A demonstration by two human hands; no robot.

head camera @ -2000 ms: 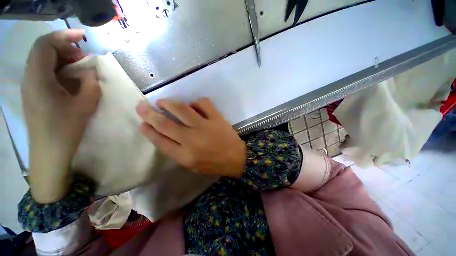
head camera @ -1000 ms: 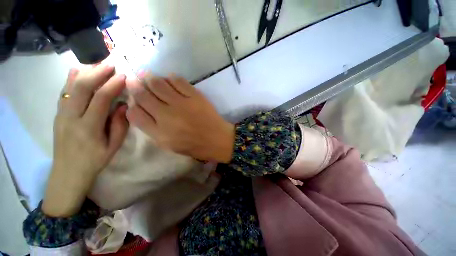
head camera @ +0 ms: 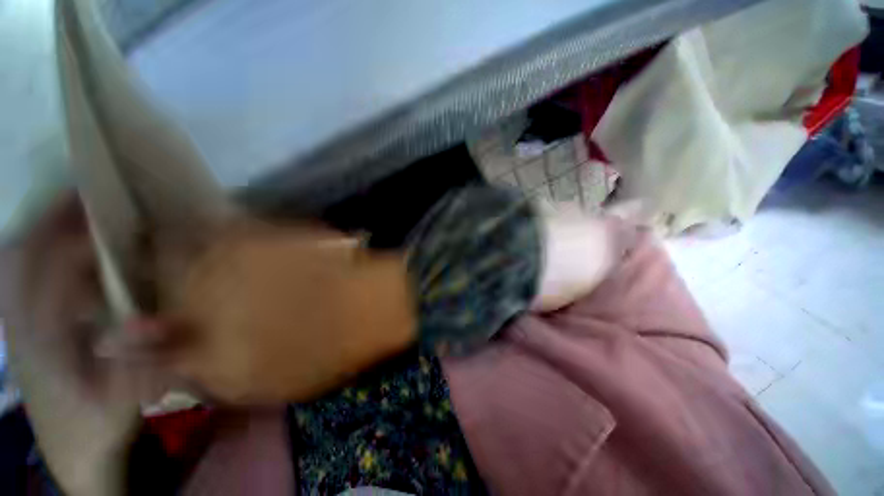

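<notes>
A cream fabric piece (head camera: 126, 145) stands up from my hands at the left, folded lengthwise and blurred. My left hand (head camera: 68, 320) is at the far left, strongly blurred, with its fingers at the lower part of the fabric. My right hand (head camera: 281, 310) is beside it, also blurred, its fingers shut on the fabric's lower edge. Both hands are below the front edge of the table, over the lap. The sewing machine head and needle are out of the picture.
The table's front edge with its measuring tape (head camera: 465, 97) runs diagonally across the top. Cream fabric pieces (head camera: 688, 126) hang over a red bin (head camera: 836, 92) at the right. More red (head camera: 179, 428) shows at the lower left. Pale tiled floor (head camera: 805, 291) lies at the right.
The view has shifted down, so the machine, tweezers and snips have left the picture. Both hands have moved from the needle area toward the lap, and the fabric is now lifted.
</notes>
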